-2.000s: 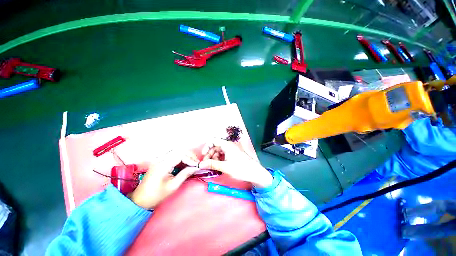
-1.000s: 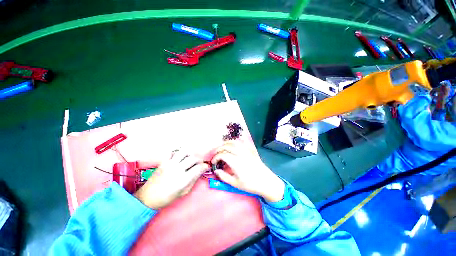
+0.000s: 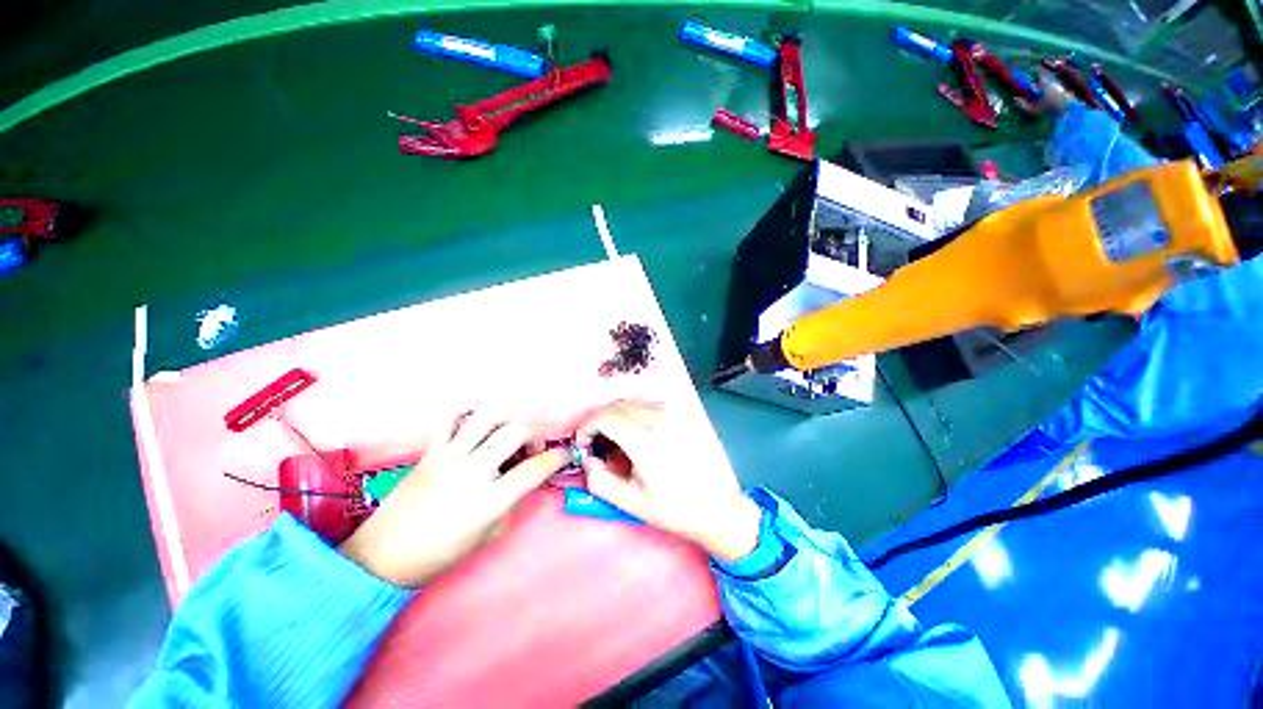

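Note:
A red housing (image 3: pixel 316 493) lies on the pink-red work mat (image 3: pixel 554 609), its wide end at the left. A green circuit board (image 3: pixel 384 485) shows inside it. My left hand (image 3: pixel 450 501) lies over the housing's middle and holds it. My right hand (image 3: pixel 665 471) pinches a small dark part at the housing's narrow end; fingers hide most of it. A blue cylinder (image 3: pixel 598 507) lies just below, partly under my right hand. A small red part (image 3: pixel 272 399) lies beyond the wide end, joined by a thin wire. A screw pile (image 3: pixel 630 348) sits at the mat's far right.
A power screwdriver (image 3: pixel 997 270) hangs at the right, its tip over the screw feeder (image 3: pixel 817 298). More red housings (image 3: pixel 513 108) with blue cylinders lie on the green bench beyond. A white scrap (image 3: pixel 216 326) lies past the mat's left corner. Another person's blue sleeve (image 3: pixel 1177 367) shows at right.
The view has shifted, so bench items sit further left and higher. The screwdriver's tip has swung nearer the feeder's front left. Both hands remain at the housing, fingers slightly moved around the narrow end.

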